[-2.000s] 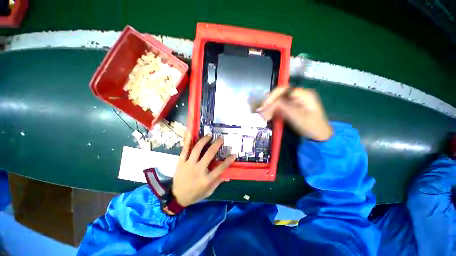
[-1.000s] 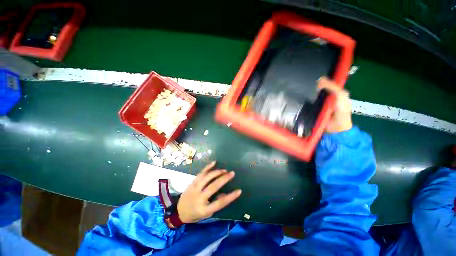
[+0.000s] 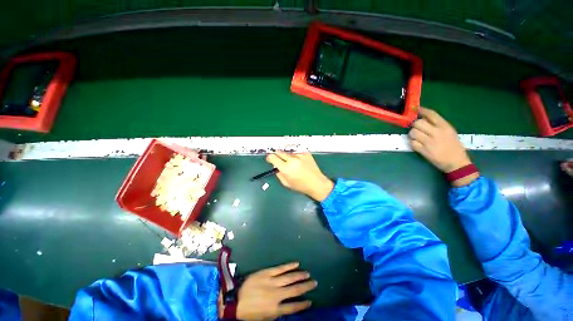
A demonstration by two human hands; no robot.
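Note:
My left hand (image 3: 271, 292) lies open and empty on the green bench, fingers spread, with a dark red banded strap at the wrist. My right hand (image 3: 300, 173) is near the white rail and holds dark tweezers (image 3: 264, 174) pointing left. A red-orange fixture with an open tablet (image 3: 372, 75) lies tilted on the belt, beyond both my hands. A red bin (image 3: 135, 188) full of cream pads (image 3: 181, 183) stands left of my right hand. Loose cream pads (image 3: 202, 238) lie beside it. A white card (image 3: 164, 258) is mostly hidden by my left sleeve.
A neighbour's hand (image 3: 440, 141) with a red wristband reaches from the right to the fixture's near right corner. More red fixtures lie on the belt at far left (image 3: 55, 94) and far right (image 3: 536, 106). The worn white rail (image 3: 352, 143) separates belt and bench.
The fixture has moved from the bench onto the belt, and my right hand has let it go and drawn back. A neighbour's hand has come in. The view has shifted.

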